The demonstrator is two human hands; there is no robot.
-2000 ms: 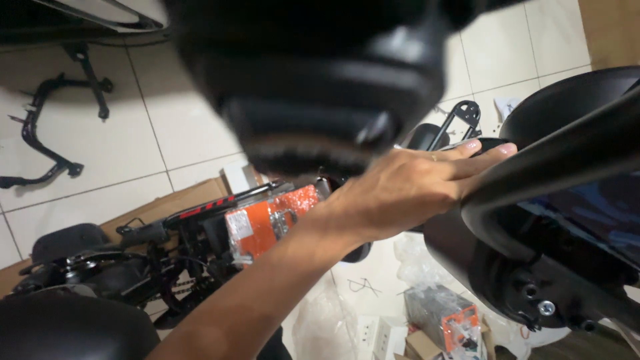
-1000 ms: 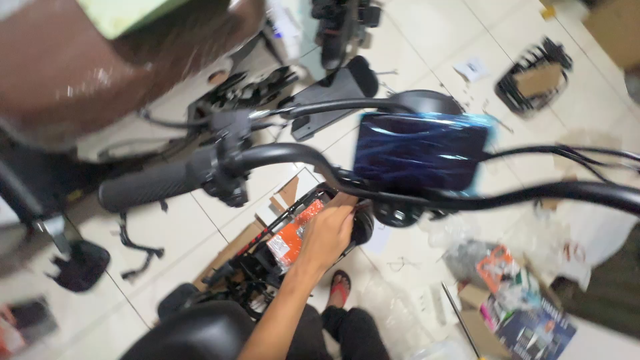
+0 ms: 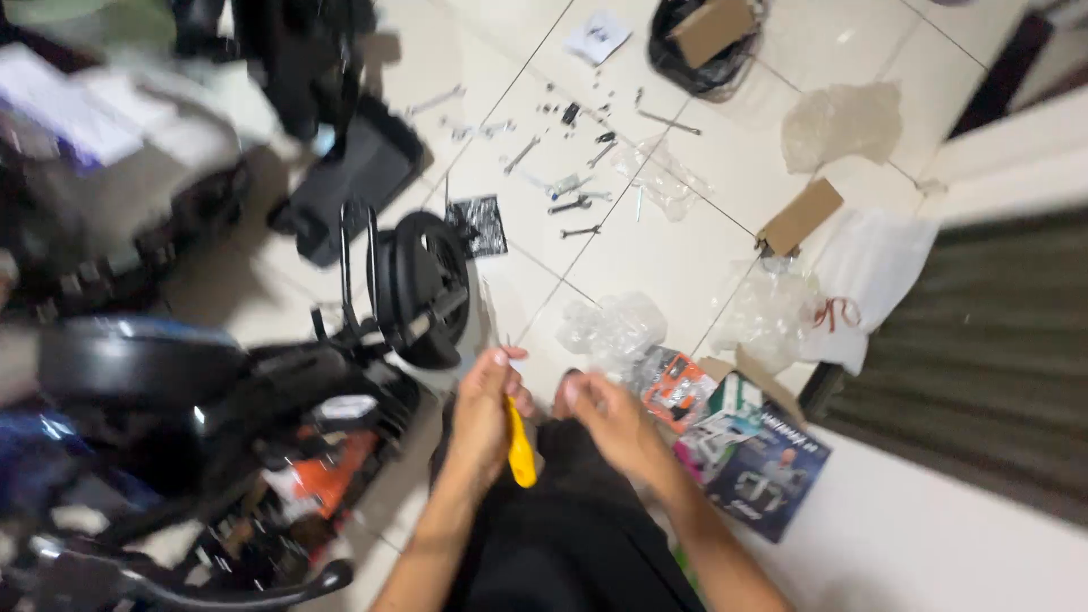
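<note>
My left hand [image 3: 489,395], near the middle of the head view, is closed around a yellow-handled tool [image 3: 520,446] whose handle points down toward my lap. What kind of tool it is I cannot tell. To its right is my right hand [image 3: 599,408], blurred, with its fingers curled; whether it holds something small cannot be made out. A wheel [image 3: 425,289] of a black two-wheeled vehicle stands at the left, close to my left hand. Farther out on the tiled floor lie an open-end wrench [image 3: 569,205], another small wrench [image 3: 581,231] and scattered small parts.
At the left the vehicle's handlebar [image 3: 255,595] and body reach toward me. Clear plastic bags [image 3: 612,327], an orange package [image 3: 678,391] and a printed box [image 3: 769,476] lie right of my hands. A cardboard piece [image 3: 799,217] and a black basket [image 3: 705,51] are farther off.
The view has swung away from the handlebar to the floor. Both my hands now show, the left one holding the yellow-handled tool; one second ago only one hand showed, at the vehicle.
</note>
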